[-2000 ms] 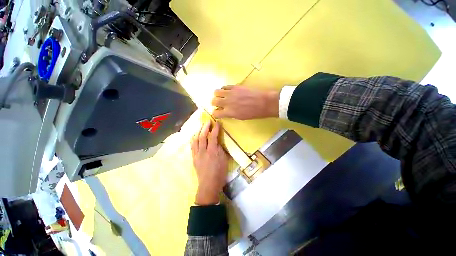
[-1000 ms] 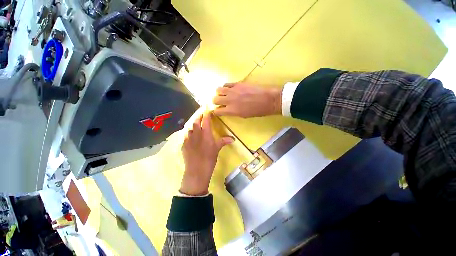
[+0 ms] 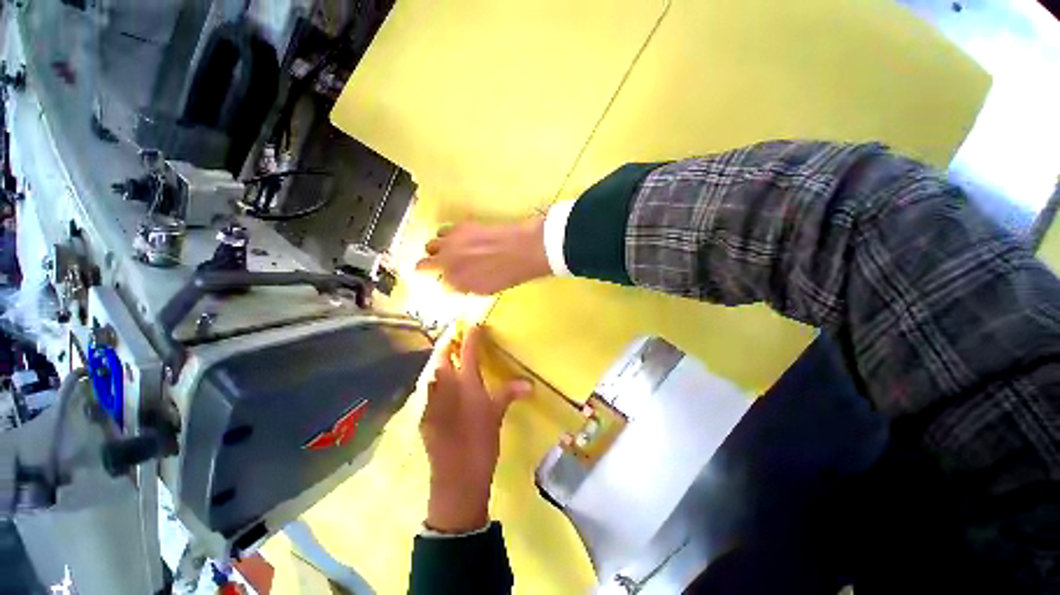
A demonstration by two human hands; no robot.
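Note:
A large yellow fabric panel (image 3: 744, 81) with a straight line across it lies over the machine bed, beside the dark grey machine head (image 3: 302, 418). My right hand (image 3: 488, 256) is on the fabric by the bright needle area, fingers bent; glare hides whether it grips anything. My left hand (image 3: 465, 424) lies palm down on the yellow fabric just below the needle area, thumb spread from the fingers, holding nothing visible. A narrow slotted template (image 3: 595, 430) with a small metal fitting runs from near my left fingertips to the metal bed's edge.
The white and grey metal bed (image 3: 674, 436) shows at the lower right. A handle bar and a black cable (image 3: 285, 192) are above the machine head. A blue round part (image 3: 106, 384) is at the left. A brown-red card (image 3: 252, 572) is at the bottom left.
The view has shifted, so the machine head sits lower and shows more of its top. My right hand has moved away from my left, up past the needle area. My left hand stays near the template.

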